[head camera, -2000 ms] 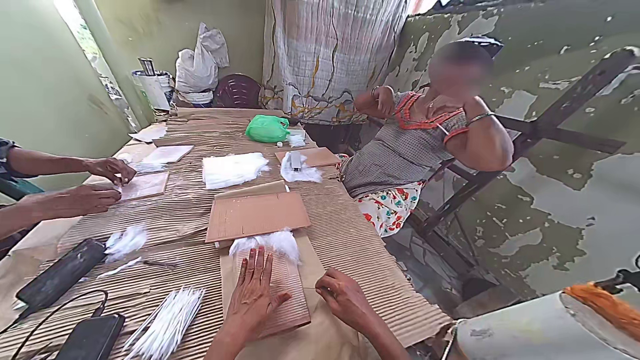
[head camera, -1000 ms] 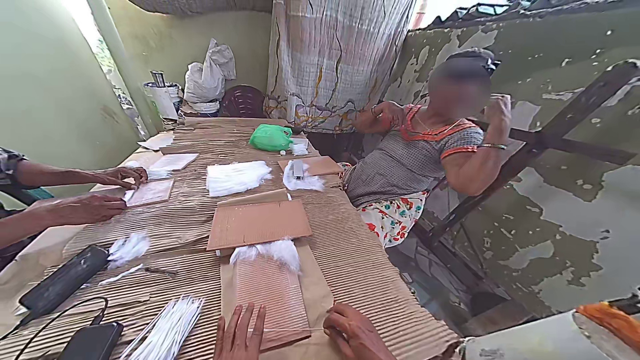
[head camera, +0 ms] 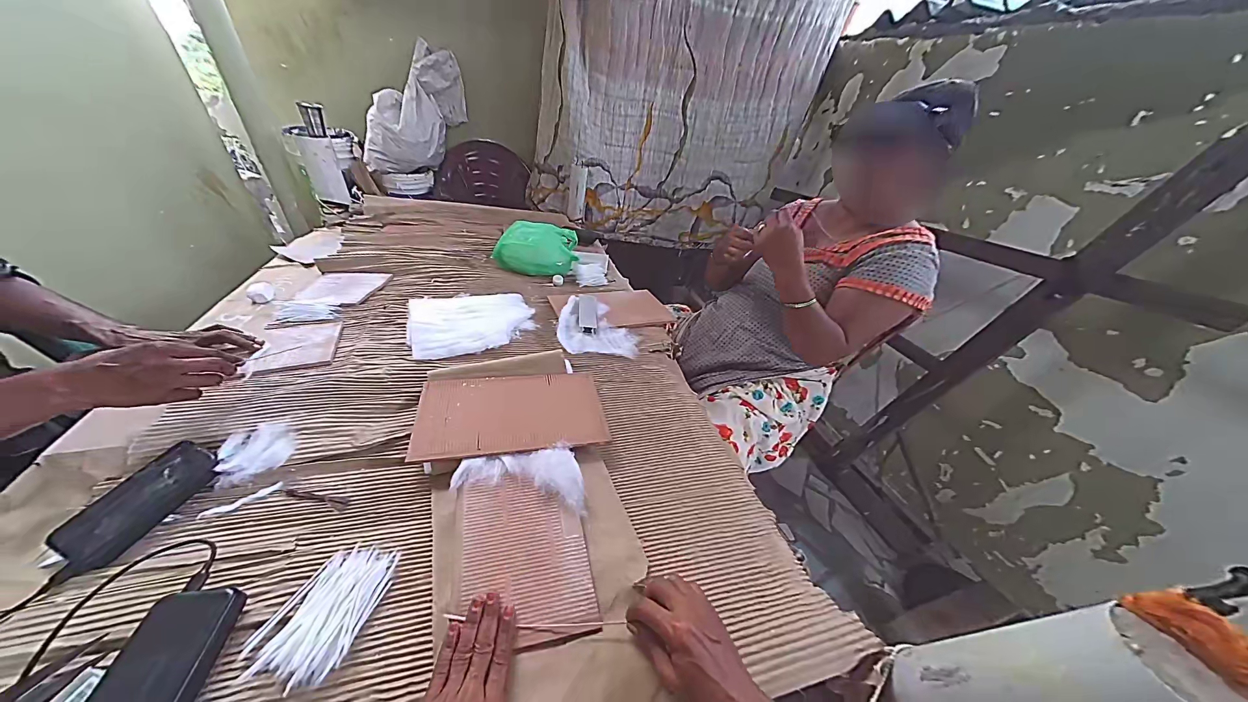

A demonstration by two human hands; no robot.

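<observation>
My left hand [head camera: 474,651] lies flat, fingers forward, on the near edge of a ribbed, tile-like board [head camera: 526,561]. To its right, my right hand [head camera: 687,634] has its fingers curled on brown paper [head camera: 619,531]; a thin stick or strand [head camera: 575,625] runs between the two hands across the board's near end. Whether the right fingers grip its end cannot be told. White cotton fibre [head camera: 526,473] covers the board's far end, against a reddish-brown board [head camera: 507,414]. A bundle of thin white wicks [head camera: 327,609] rests left of my left hand.
Two black devices [head camera: 132,502] with a cable lie at the left. Another person's hands [head camera: 195,361] work over a pale board [head camera: 292,346]. A person [head camera: 809,283] sits at the right side. Farther back are a cotton sheet [head camera: 468,324], a green plastic bag [head camera: 536,248] and corrugated paper [head camera: 721,507] covering the table.
My left hand has drawn back from the middle of the ribbed board to its near edge. The seated person's hands have come together in front of the chest.
</observation>
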